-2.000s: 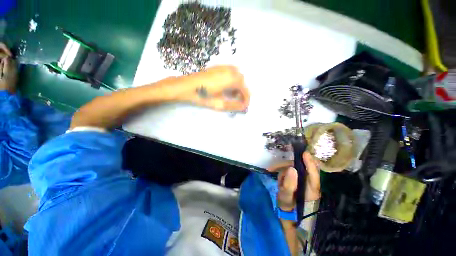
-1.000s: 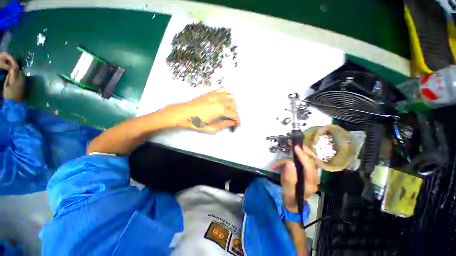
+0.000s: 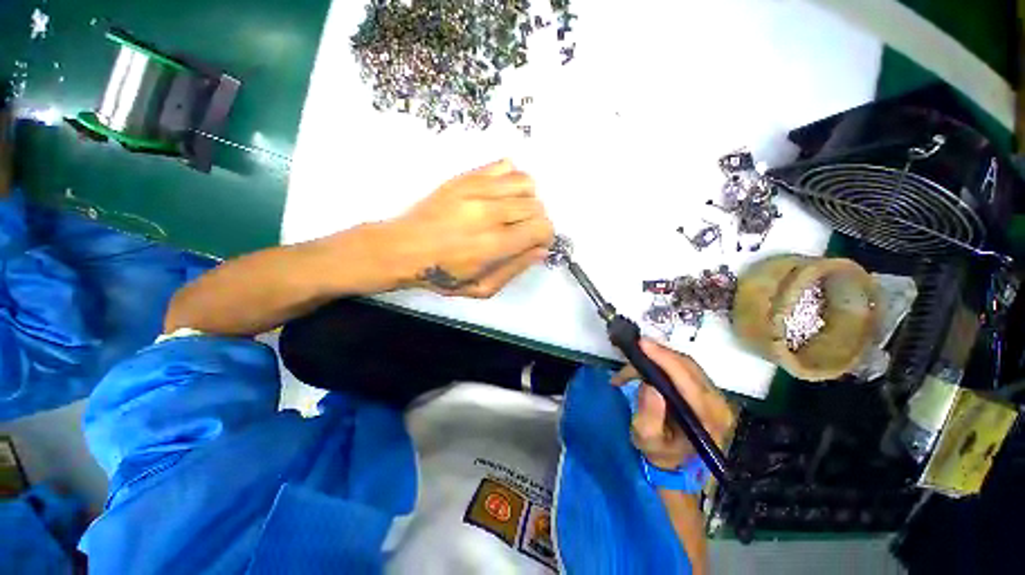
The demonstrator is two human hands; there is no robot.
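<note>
My left hand is over the white sheet, its fingertips closed on a small silvery part. My right hand holds the black soldering iron. The iron's metal tip reaches up and left to the small part at my left fingertips; whether they touch is not clear. A large speckled pile of parts lies at the sheet's far left. Smaller clusters of parts lie right of the iron, beside the tan round tub, which holds small pale pieces.
A solder reel stands on the green mat at the left, with thin wire leading right. A fan with a spiral guard is at the right, a yellow sponge below it. Another person's blue sleeve is at the left.
The iron's tip has swung left from the small clusters to the part at my left fingertips. My left hand stays over the sheet, slightly shifted. The camera view has shifted too.
</note>
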